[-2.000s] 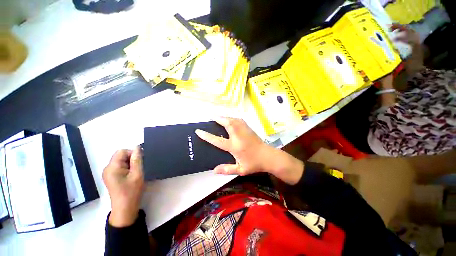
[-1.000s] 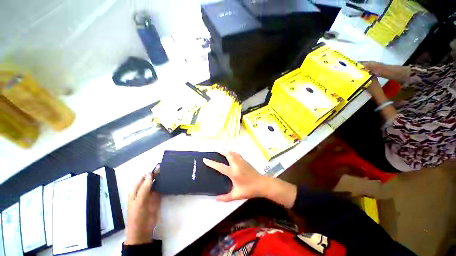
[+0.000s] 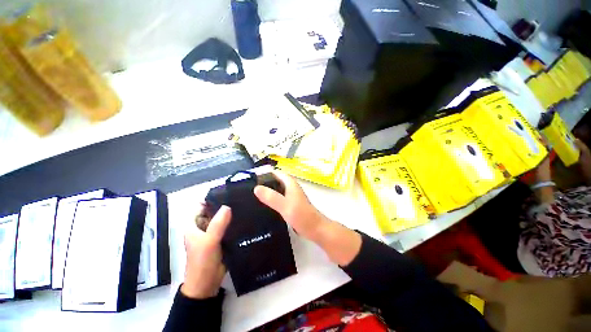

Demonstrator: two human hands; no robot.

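A black retail box [image 3: 259,249] with small pale lettering is in front of me, its loop end pointing away from me. A black hanging loop sticks out at that end. My left hand [image 3: 208,249] grips its left side near the top, thumb on the front face. My right hand [image 3: 291,204] grips its upper right side, thumb on the face near the loop. The fingers behind the box are partly hidden. White inner trays [image 3: 97,253] with black rims stand in a row at left.
Yellow printed sleeves [image 3: 324,152] lie fanned behind the box. Yellow retail boxes [image 3: 447,162] overlap at right. Large black boxes [image 3: 389,48], a black strap [image 3: 214,61], a blue bottle [image 3: 246,29] and tape rolls [image 3: 65,71] are at the back. A clear bag [image 3: 194,152] lies on the dark mat. Another person's arm [image 3: 544,188] is at right.
The black box has turned from lying sideways to having its loop end away from me. Both hands have moved to its upper end. The camera view has shifted.
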